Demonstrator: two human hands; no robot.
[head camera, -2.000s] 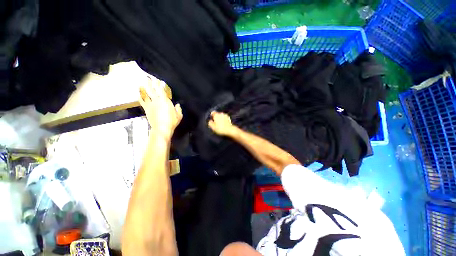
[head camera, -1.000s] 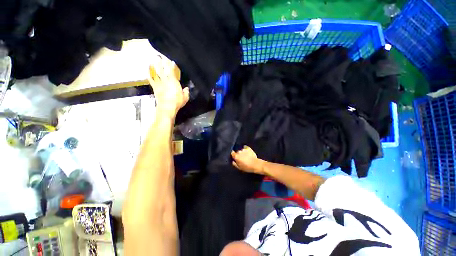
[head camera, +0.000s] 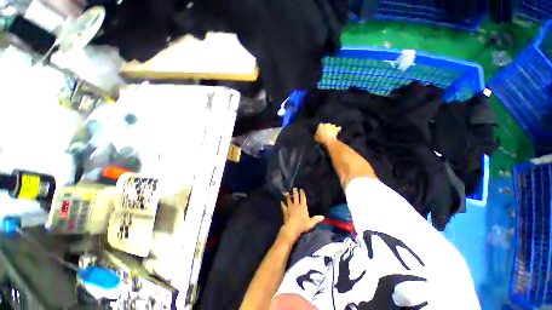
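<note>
A dark garment (head camera: 242, 254) lies over the lap and runs up onto the heap of black cloth (head camera: 375, 145) in the blue crate. My left hand (head camera: 296, 213) is over the cloth at the lap, palm down with its fingers spread. My right hand (head camera: 327, 133) is closed on black cloth at the near left part of the heap. The fold in its fingers is too dark to make out.
The white machine table (head camera: 200, 151) is at left with a button tray (head camera: 136, 212), control panel (head camera: 75, 209), black bottle (head camera: 30, 184) and blue part (head camera: 100, 277). Blue crate (head camera: 478, 121) stands ahead right; another crate (head camera: 532, 230) is at far right.
My left hand has left the pale board at the back of the table and come to the cloth on the lap. My right hand has moved up and forward onto the heap. The view has shifted left.
</note>
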